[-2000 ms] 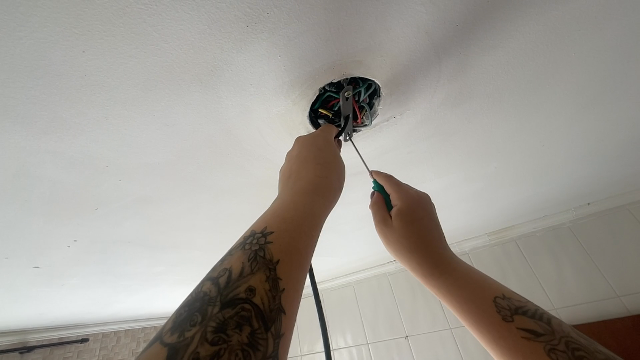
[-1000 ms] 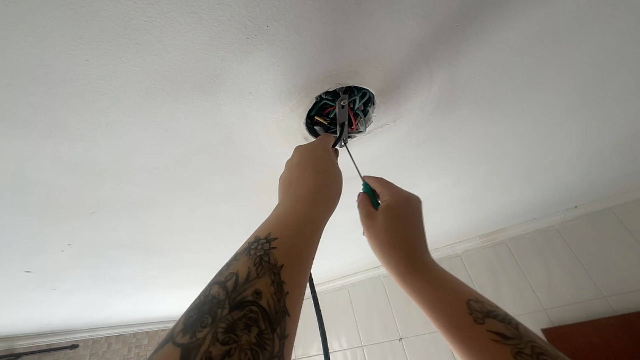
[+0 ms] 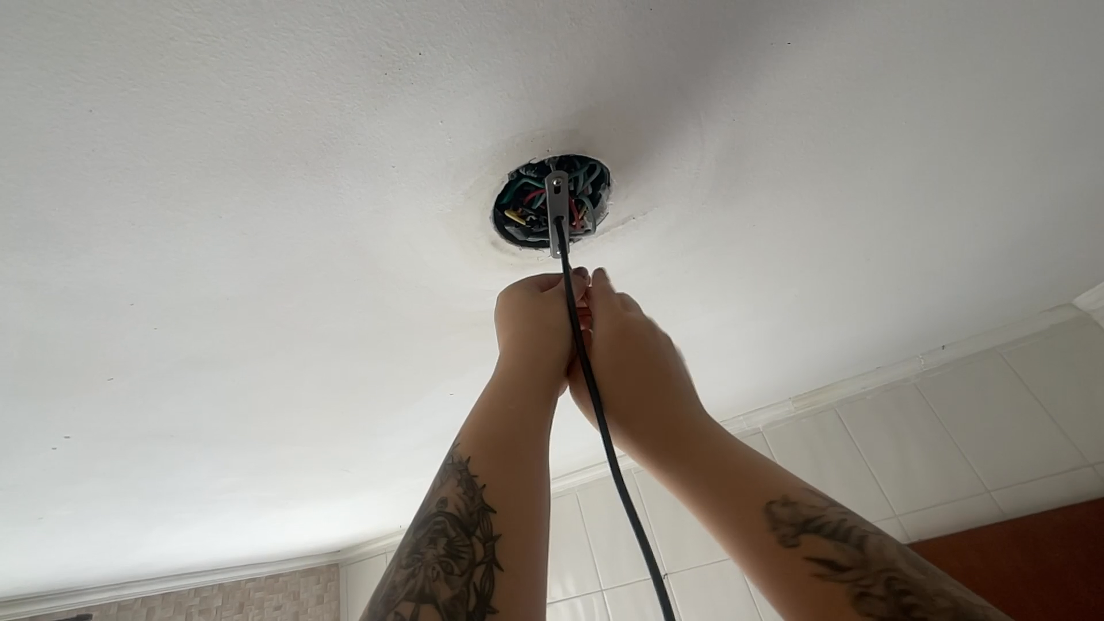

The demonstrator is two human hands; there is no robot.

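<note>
A metal mounting bracket [image 3: 558, 203] spans a round ceiling electrical box [image 3: 503, 226] packed with green, red, yellow and dark wires. A black cable [image 3: 608, 440] hangs from the bracket's lower part and runs down in front of both hands. Just below the box, my left hand [image 3: 535, 319] has its fingers curled beside the cable; whether it grips anything is hidden. My right hand [image 3: 634, 362] meets it from the right, fingertips close to the left ones, its palm side hidden. No screwdriver shows in the current head view.
White ceiling [image 3: 259, 259] surrounds the box, with a rough plaster edge at the hole. Pale wall tiles [image 3: 914, 440] and a cornice lie below at the right, a reddish-brown panel [image 3: 1026, 561] at lower right, and a beige mosaic wall [image 3: 259, 597] at lower left.
My right hand has moved up and left to my left hand; the green-handled screwdriver it held is out of sight. My left hand has come down from the bracket, and the cable now hangs in front of the hands.
</note>
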